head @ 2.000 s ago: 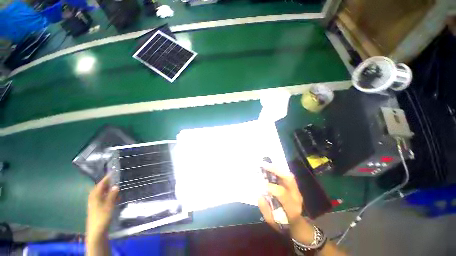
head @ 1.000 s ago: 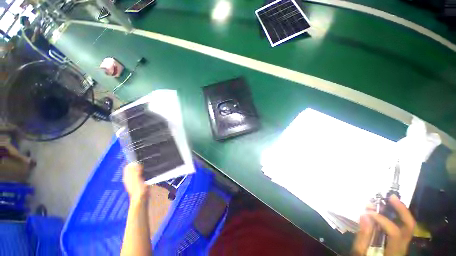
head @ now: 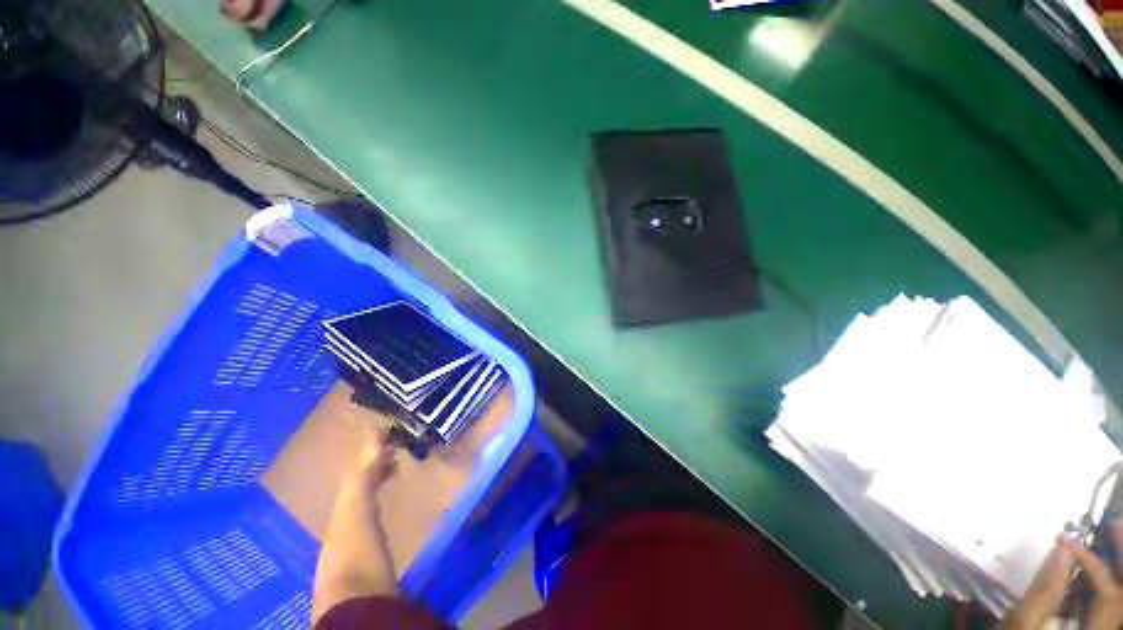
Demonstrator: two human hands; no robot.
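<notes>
A stack of small solar panels (head: pixel 404 348) with dark cells and white edges lies fanned inside the blue plastic crate (head: pixel 92 492). My left hand (head: pixel 373 462) reaches into the crate at the stack's lower edge, beside a small dark part; its fingertips are unclear and I cannot tell if they grip anything. My right hand (head: pixel 1069 581), cut off by the lower right edge, holds the soldering iron (head: pixel 1086 529), partly visible, over the overexposed white sheets (head: pixel 973 443). A black panel backing (head: pixel 677 265) with an oval fitting lies on the green bench.
A black fan (head: pixel 62 111) stands at the upper left beside the bench. The bench edge runs diagonally between the crate and the green bench (head: pixel 493 160). A pale rail (head: pixel 788 123) borders the conveyor. A fingertip-like shape (head: pixel 250 10) shows at the top left edge.
My left hand has moved down into the crate, and the panel it held up is no longer raised. The view has shifted left and down. My right hand stays at the white sheets with the iron.
</notes>
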